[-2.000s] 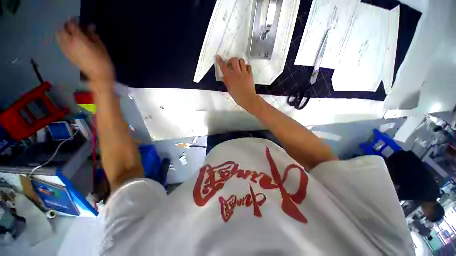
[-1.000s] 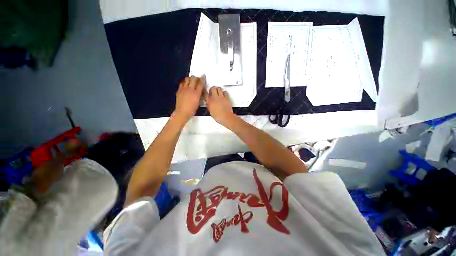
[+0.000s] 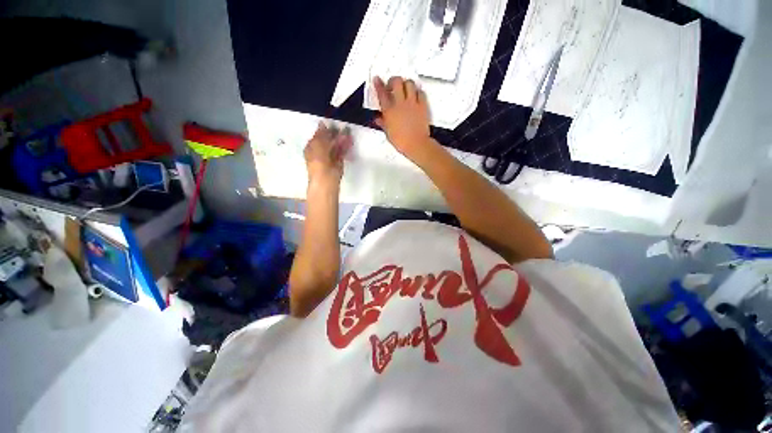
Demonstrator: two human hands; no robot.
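White paper patterns [image 3: 474, 97] with drawn lines lie on dark fabric [image 3: 292, 59] at the top. A flat grey metal weight [image 3: 443, 59] lies on the left pattern. Shears [image 3: 542, 93] with black looped handles lie on the right patterns, handles on the fabric's near edge. My right hand [image 3: 401, 108] rests with its fingertips on the near left corner of the left pattern. My left hand [image 3: 328, 145] is blurred, over the white table covering left of it; whether it holds something small cannot be told.
The white table covering [image 3: 381, 173] shows along the near edge. A large white sheet [image 3: 735, 182] lies at the right. At the left are a red plastic stool [image 3: 118, 137], a broom [image 3: 213, 142] and a blue crate [image 3: 233, 245]. A blue stool [image 3: 677, 313] stands lower right.
My left hand has left the pattern's near edge and moved back over the white covering. My right hand stays at the pattern corner. The camera view has shifted.
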